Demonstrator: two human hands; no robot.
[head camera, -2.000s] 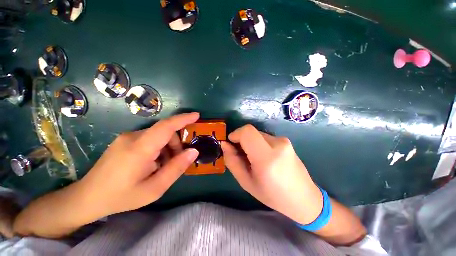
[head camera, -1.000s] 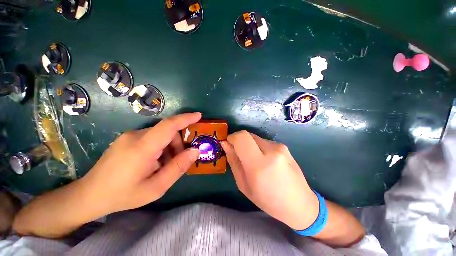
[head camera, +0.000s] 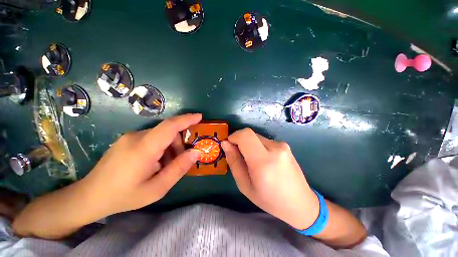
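A smartwatch body (head camera: 208, 151) lies face up on the orange-brown square test fixture (head camera: 215, 171), in front of me. Its screen is lit orange-red with a dial and light hands. Dark prongs or lugs show above and below it. My left hand (head camera: 145, 159) holds the watch's left side, thumb on the screen edge, index finger at the fixture's top. My right hand (head camera: 266, 173), with a blue wristband (head camera: 320, 217), has thumb and index finger pinched at the watch's right edge. Whether the fingertips grip anything small there is hidden.
Several display modules (head camera: 115, 79) lie back-up at left and far side. An open watch case (head camera: 304, 109) lies right of centre, near white scraps (head camera: 316, 73). A pink double-ended piece (head camera: 413, 62) is far right. A plastic strip (head camera: 50, 131) and shiny cylinder (head camera: 21, 163) are left. A grey-white sleeve (head camera: 427, 201) shows lower right.
The watch screen has gone from dark to purple-white to an orange-red dial. My hands have stayed at the watch with only small shifts. The sleeve at the lower right has come into view.
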